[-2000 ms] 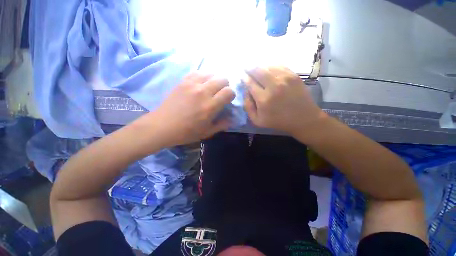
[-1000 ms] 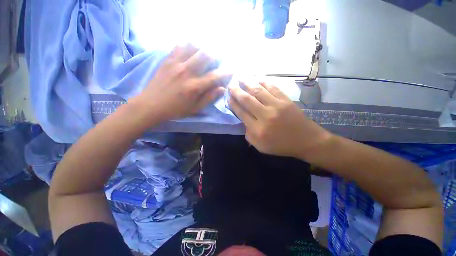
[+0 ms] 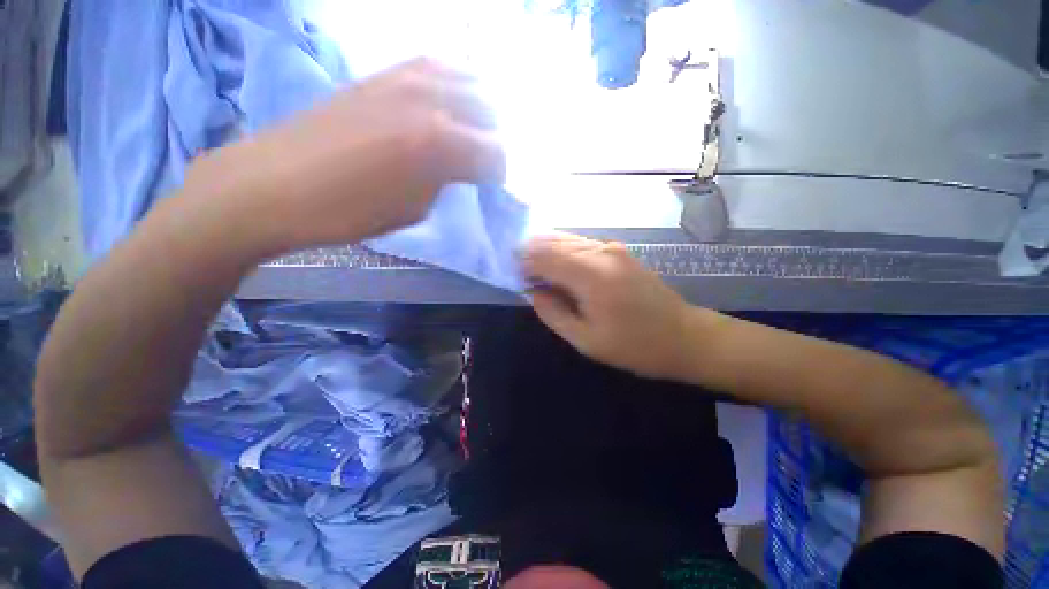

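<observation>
The light blue garment cloth [image 3: 460,234] lies on the white machine table, its near corner over the ruler edge. More of the same cloth [image 3: 150,104] is heaped at the left. My right hand [image 3: 604,301] pinches the near corner of the cloth at the table's front edge. My left hand [image 3: 403,144] is blurred, over the cloth near the bright glare; whether its fingers hold cloth cannot be told. The presser foot and needle area is washed out by white glare.
A ruler scale [image 3: 794,265] runs along the table's front edge. A blue part [image 3: 619,46] hangs at the top beside a rusty-edged fitting [image 3: 711,121]. Crumpled light blue cloth [image 3: 334,518] with a blue strip lies low left. A blue slatted basket [image 3: 794,495] stands low right.
My left hand has risen and moved away from my right hand, its elbow swinging out to the left. My right hand has moved slightly down, and the cloth corner between them is more spread out.
</observation>
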